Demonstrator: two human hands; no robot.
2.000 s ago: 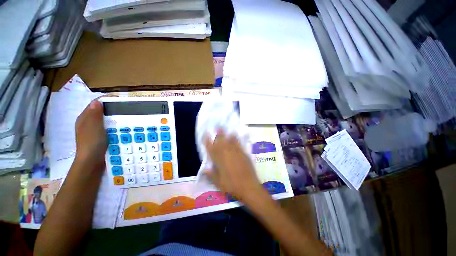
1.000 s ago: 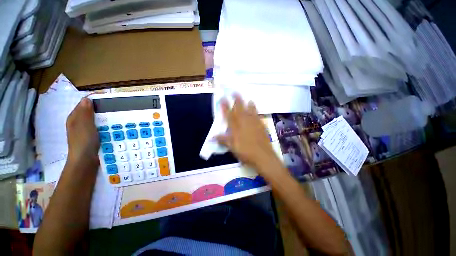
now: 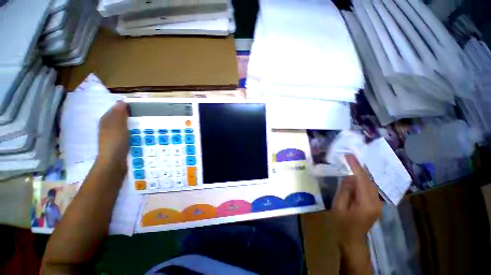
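The calculator [image 3: 161, 161] lies face up on the printed mat [image 3: 237, 207], its grey display at top left and its glossy black panel [image 3: 234, 142] fully visible. My left hand [image 3: 113, 137] grips its left edge. My right hand [image 3: 358, 201] is off to the right, blurred, with its fingers at a crumpled white cloth or tissue [image 3: 347, 147]. Whether it still holds the cloth is hard to tell. The cloth lies beside the small pile of instruction slips [image 3: 388, 172] and partly overlaps it.
Flat white sleeves [image 3: 304, 53] lie behind the calculator. White stacks [image 3: 24, 134] stand at left and more slabs [image 3: 167, 19] at far centre on brown cardboard [image 3: 167, 64]. Fanned white layers [image 3: 404, 48] and a translucent object [image 3: 439, 145] are at right. Creased paper [image 3: 81, 129] lies left.
My right hand has moved off the black panel to the right with the cloth, uncovering the panel. My left hand stays on the calculator's left edge. The whole view has shifted slightly.
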